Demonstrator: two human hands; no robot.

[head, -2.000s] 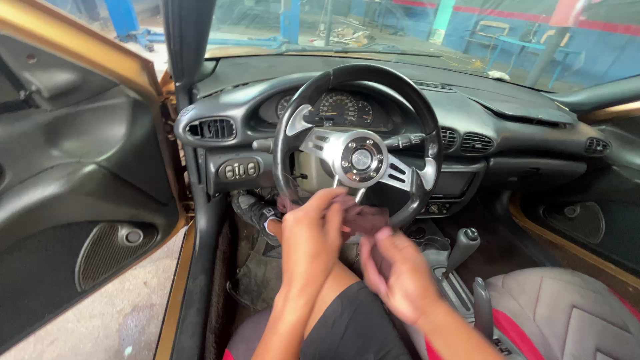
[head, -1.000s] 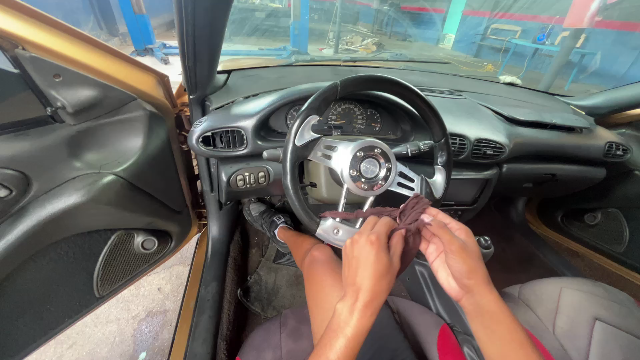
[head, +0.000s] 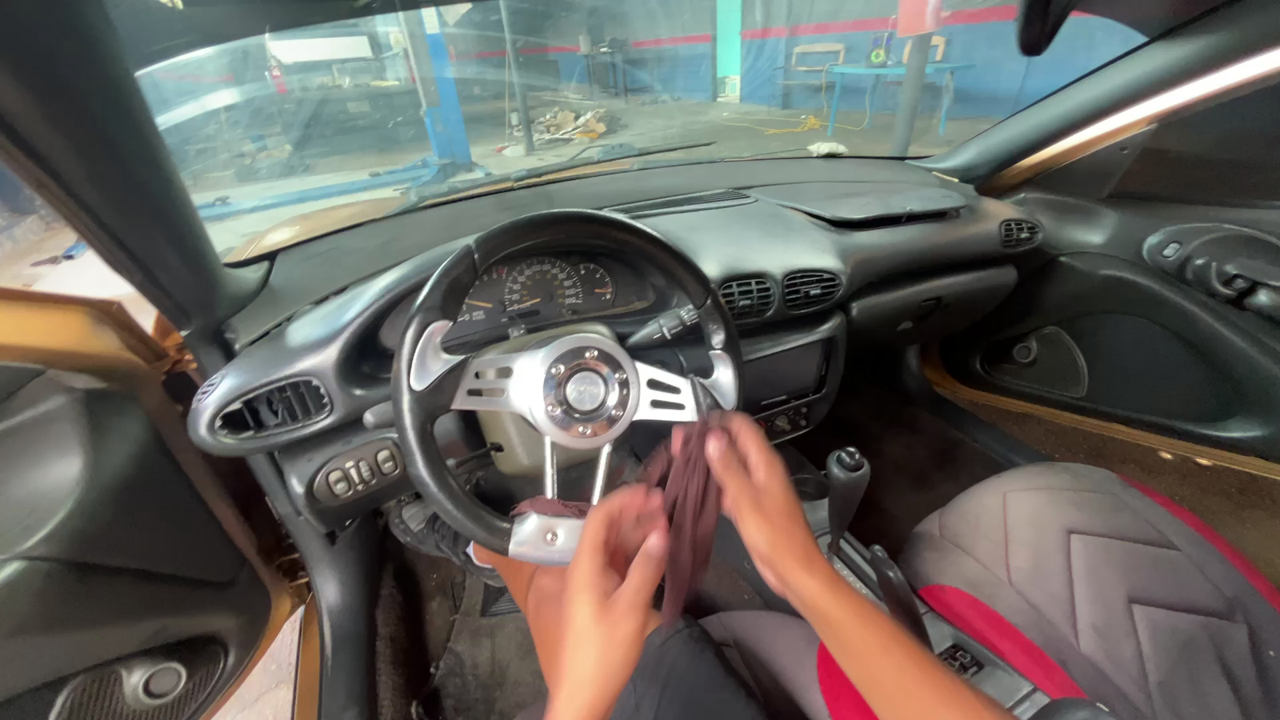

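Observation:
A dark maroon cloth (head: 690, 500) hangs in folds beside the lower right of the steering wheel (head: 430, 450), which has a black rim and silver spokes. My right hand (head: 755, 490) grips the cloth's upper part near the right spoke. Left of the cloth is my left hand (head: 620, 560), fingers curled and blurred; whether it touches the cloth cannot be told. Another piece of maroon cloth (head: 552, 508) lies just above the silver plate (head: 545, 537) at the bottom of the wheel.
The gear lever (head: 846, 490) stands right of my right arm, by the grey and red passenger seat (head: 1050, 580). A turn-signal stalk (head: 662, 327) sticks out behind the wheel. The driver's door (head: 110, 520) is at the left, my legs below the wheel.
Both hands were together on the bunched cloth a second ago; now they are apart and the cloth hangs long. The view has shifted to the right.

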